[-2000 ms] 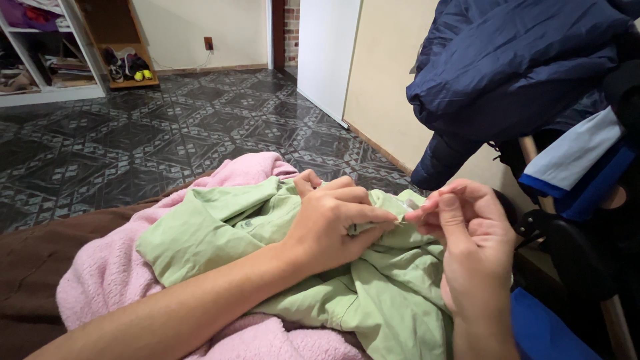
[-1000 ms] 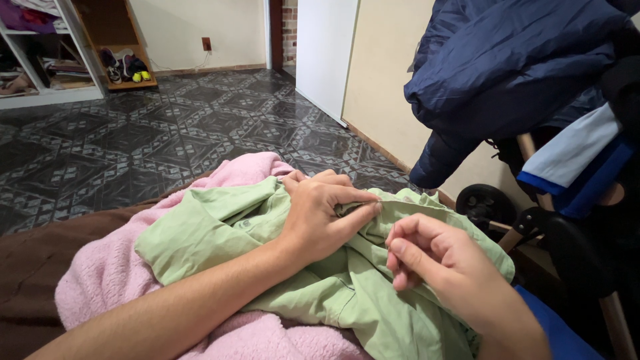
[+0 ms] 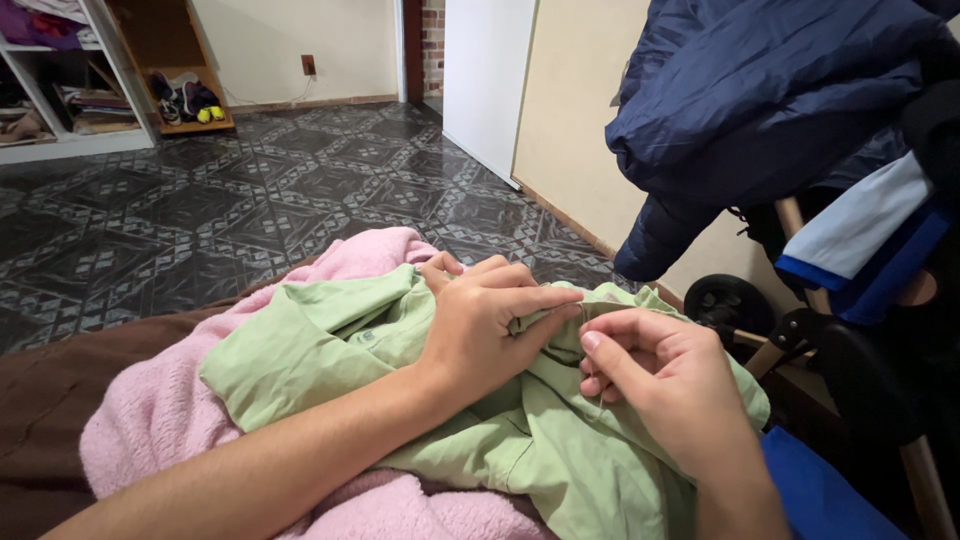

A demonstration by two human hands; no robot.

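A light green cloth garment [image 3: 465, 450] lies crumpled over a pink fleece blanket [image 3: 157, 405]. My left hand [image 3: 487, 322] rests on the garment and pinches a folded edge of it between thumb and index finger. Just right of that edge is my right hand [image 3: 645, 360], its thumb and index finger close together and the other fingers curled. A thin thread [image 3: 601, 401] hangs at the right fingertips and runs near the pinched edge. Whether a needle is between the right fingers cannot be told.
Brown fabric [image 3: 45, 390] lies under the blanket at left. On the right, a navy padded jacket [image 3: 750, 97] and a light blue cloth [image 3: 855, 217] hang over a wheeled frame [image 3: 772, 352]. Beyond the dark tiled floor [image 3: 315, 180] stand shelves [image 3: 142, 139] and a shoe rack [image 3: 199, 129].
My right hand was at the cloth edge beside the left fingertips, moved lower and away, and is now back near the edge. The left hand keeps its pinch on the garment.
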